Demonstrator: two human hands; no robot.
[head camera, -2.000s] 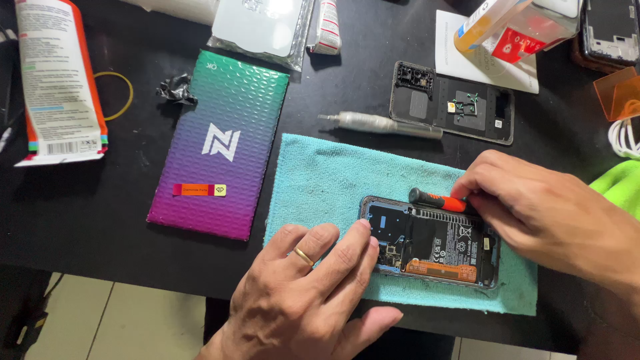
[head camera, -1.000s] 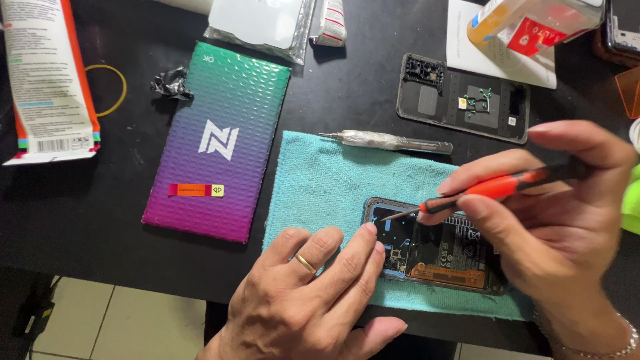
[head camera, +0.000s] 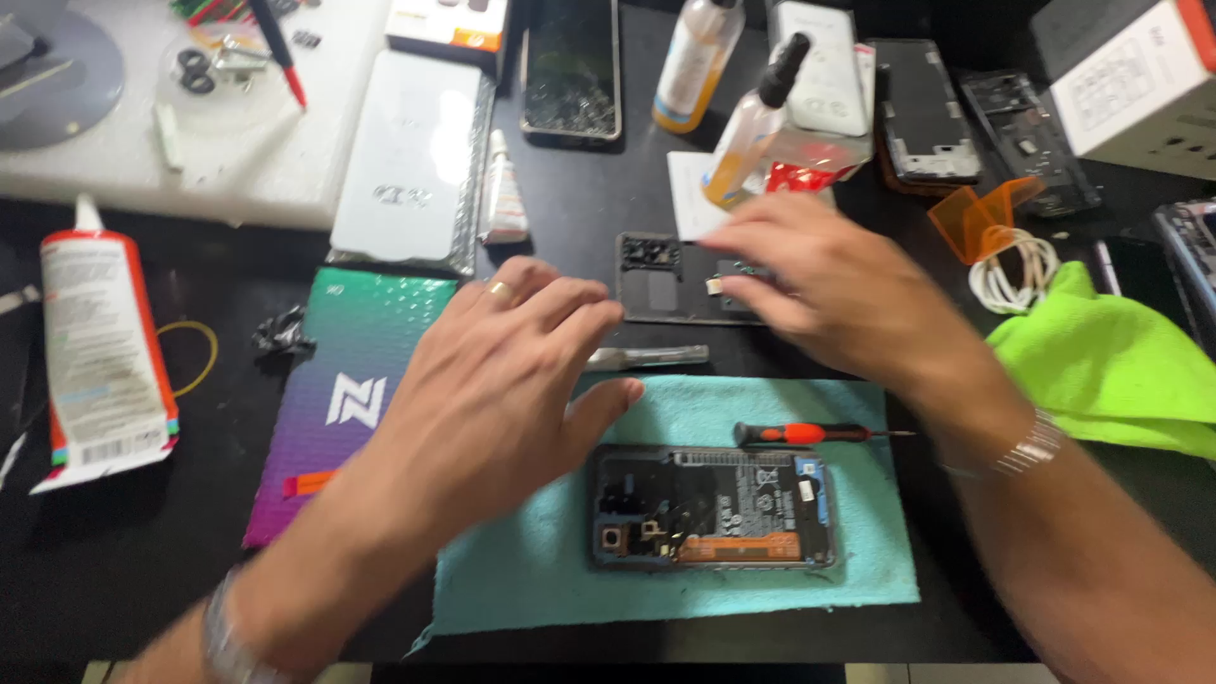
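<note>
An opened smartphone (head camera: 714, 508) with its battery and orange flex cable exposed lies on a turquoise cloth (head camera: 532, 589). Just above it rests a red and black screwdriver (head camera: 806, 434), its tip to the right. My left hand (head camera: 518, 370) hovers over the cloth's left part and the padded envelope (head camera: 356, 380), fingers apart and nothing seen in it. Over the detached phone back cover (head camera: 655, 285) is my right hand (head camera: 807, 275), thumb and fingers spread near small parts on the cover; whether it touches them is unclear. Between the hands lies a clear-handled tool (head camera: 660, 356), partly hidden by my left hand.
Two spray bottles (head camera: 698, 66) stand behind my right hand. Adhesive tubes (head camera: 104, 351), a cracked phone (head camera: 572, 71) and a foam slab (head camera: 256, 180) occupy the left and back. At the right are a green cloth (head camera: 1111, 370), a coiled white cable (head camera: 1012, 271) and phone frames (head camera: 926, 114).
The screwdriver, in my right hand a second ago, now lies on the cloth. My left hand has left the phone, and my right hand has moved over the back cover. The view takes in more of the table.
</note>
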